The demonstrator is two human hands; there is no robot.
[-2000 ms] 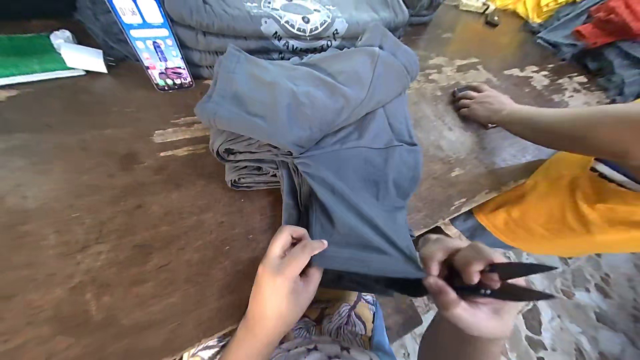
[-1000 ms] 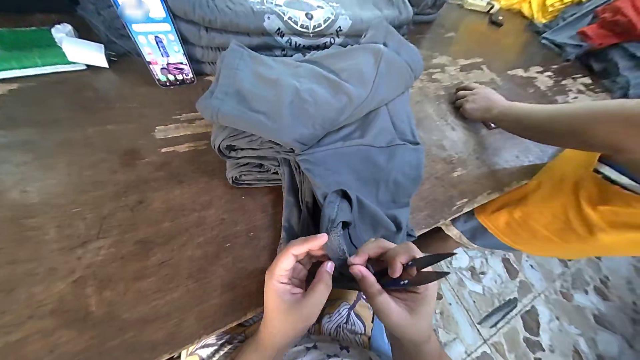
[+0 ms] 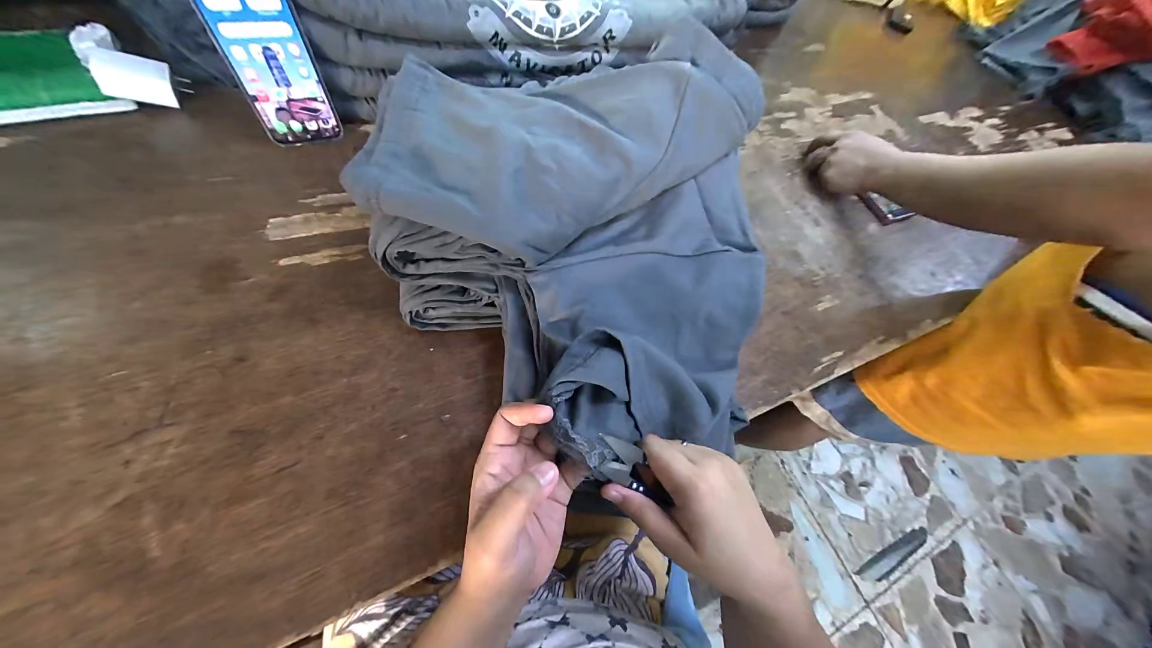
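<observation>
A grey garment [image 3: 648,297] lies over a folded stack of grey garments [image 3: 450,301] at the table's front edge. Its near end is turned back, so a rough inner seam shows. My left hand [image 3: 517,504] is palm up at the left of that seam, its fingers at the cloth; how firmly they pinch it is partly hidden. In my right hand [image 3: 702,513] is a pair of thread snips [image 3: 621,463], whose parted blades point left onto the seam. The snips' handle is mostly hidden by the fingers.
Behind stand printed grey garments [image 3: 405,54] and a lit phone [image 3: 274,76]. A green-and-white item [image 3: 45,76] lies far left. At the right, a co-worker's hand [image 3: 855,162] rests on the wooden table [image 3: 225,405]. Red cloth [image 3: 1107,36] is at the far right corner.
The garment's near end, earlier spread flat between my hands, is now turned back. The snips' blades pointed right before and now point left at the seam.
</observation>
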